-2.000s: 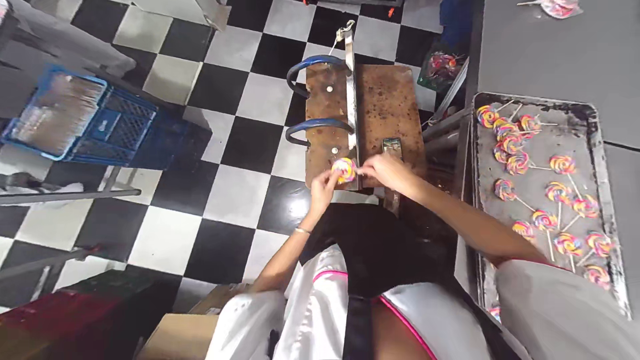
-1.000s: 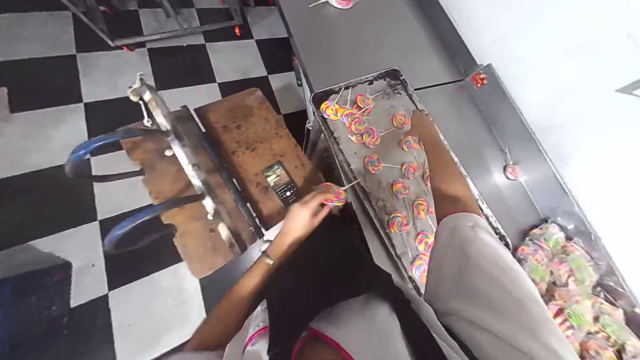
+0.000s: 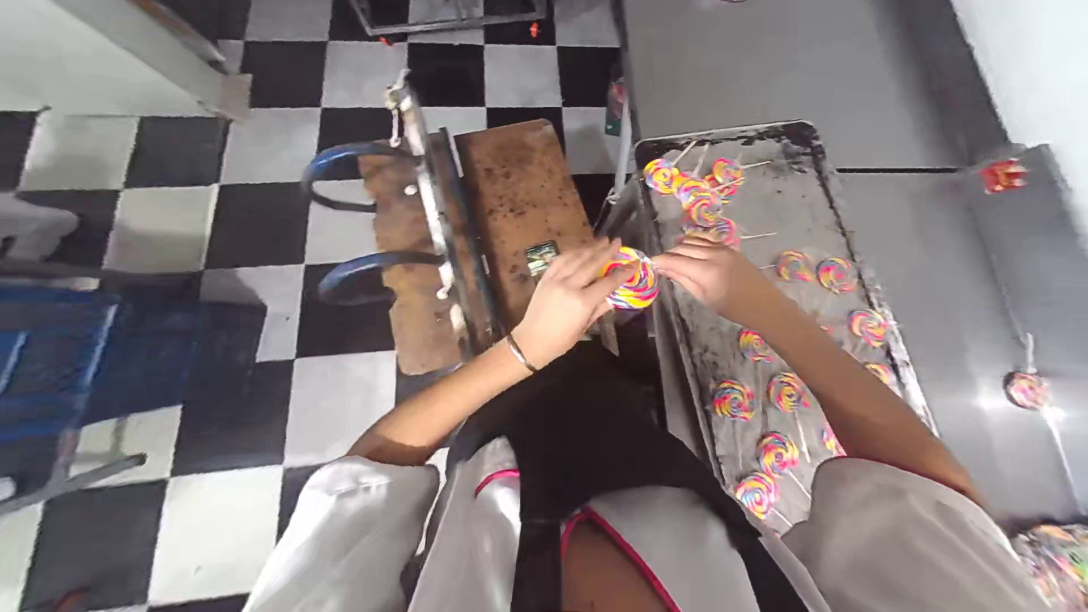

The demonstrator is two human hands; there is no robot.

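A multicoloured swirl lollipop (image 3: 633, 279) is between my two hands, just left of the metal tray's edge. My left hand (image 3: 571, 297) grips its candy disc from the left. My right hand (image 3: 701, 270) pinches at its right side, where the stick would be; the fingers hide most of that spot. Several similar swirl lollipops (image 3: 786, 391) lie on the worn metal baking tray (image 3: 807, 323), some heaped at its far left corner, others spread along it. My right forearm passes over the tray.
Left of the tray is a worn wooden board (image 3: 518, 187) with a metal bar and blue strap loops (image 3: 353, 157); a phone-like device (image 3: 541, 257) lies on it. One lollipop (image 3: 1026, 389) lies on the steel counter (image 3: 901, 221). Wrapped lollipops (image 3: 1058, 557) are heaped lower right. A blue crate (image 3: 51, 357) stands left.
A second ago my left hand held a lollipop near the tray's edge while my right arm reached over the tray. Now both hands meet at a lollipop. The view has shifted.
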